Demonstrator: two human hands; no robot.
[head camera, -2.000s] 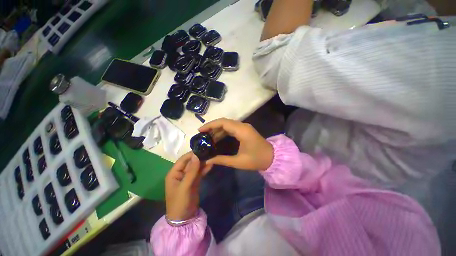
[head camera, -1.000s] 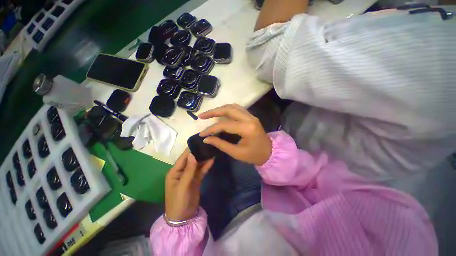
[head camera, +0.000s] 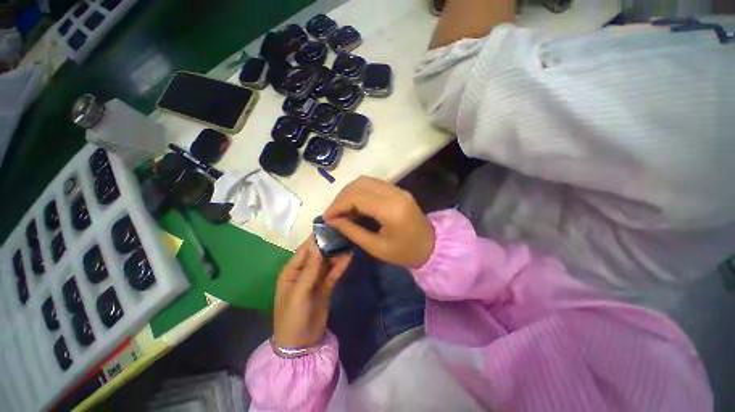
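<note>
A small dark housing (head camera: 329, 238) with a silvery edge is held above my lap, tilted. My left hand (head camera: 303, 291) grips it from below with the fingertips. My right hand (head camera: 385, 222) has thumb and fingertips on its upper side; whether these fingers hold anything else is hidden. A loose pile of glossy black units (head camera: 324, 118) lies on the white bench. A crumpled white cloth (head camera: 262, 201) lies at the bench's near edge. A small dark blue strip (head camera: 325, 175) lies beside the pile.
A white tray (head camera: 171, 273) of black units is at left, by a green mat (head camera: 242, 269), a pen (head camera: 193, 161) on dark pads, a bottle (head camera: 125, 129) and a smartphone (head camera: 207, 100). A coworker's sleeve (head camera: 548, 113) reaches over the bench at upper right.
The housing has been turned from its glossy face, through a dull dark face, to show a silvery edge. My right hand's fingers have curled in closer around it. The camera view has shifted slightly.
</note>
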